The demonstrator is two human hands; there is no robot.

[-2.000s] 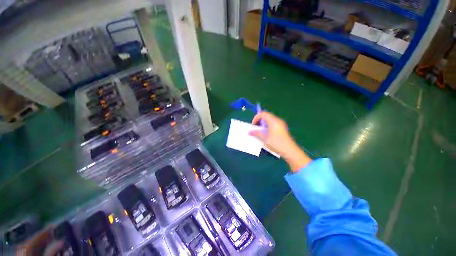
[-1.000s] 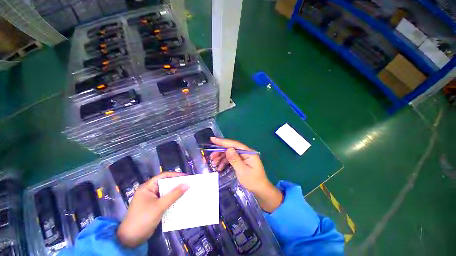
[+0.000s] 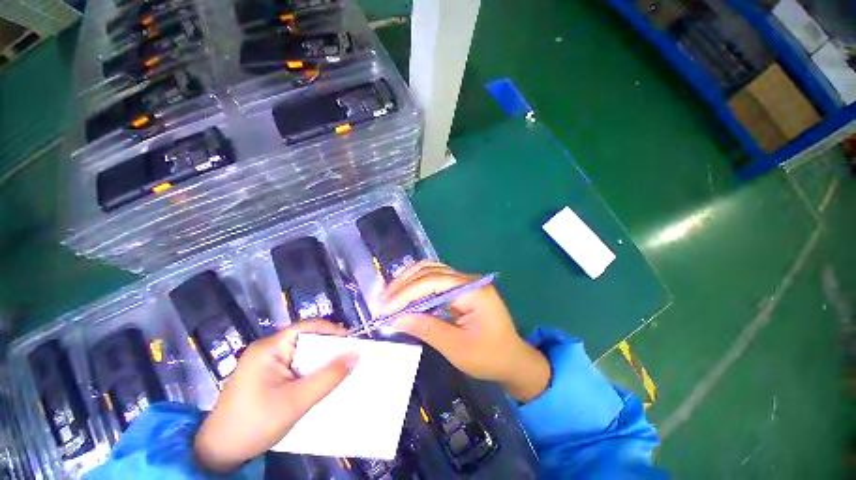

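My left hand [image 3: 267, 394] holds a white square label sheet [image 3: 361, 403] by its left side, thumb on top, above the tray. My right hand [image 3: 465, 328] holds slim purple-grey tweezers [image 3: 432, 302] like a pen. Their tip is at the sheet's upper edge, near my left fingertips; whether a sticker is on the tip cannot be told. Black handsets, such as this one [image 3: 208, 314], lie in the pockets of a clear blister tray [image 3: 258, 246] beneath my hands. The sheet and hands hide part of the tray.
Stacked clear trays [image 3: 282, 183] with black handsets stand behind the work tray. A white post [image 3: 441, 75] rises beside them. A white card [image 3: 578, 243] lies on the green mat [image 3: 507, 197] at the right. Blue shelves [image 3: 695, 84] stand beyond, upper right.
Both hands are now together over the tray, the left with the label sheet. Since one second ago, the tweezers' tip has moved down and left to the sheet's upper edge. The view has shifted slightly.
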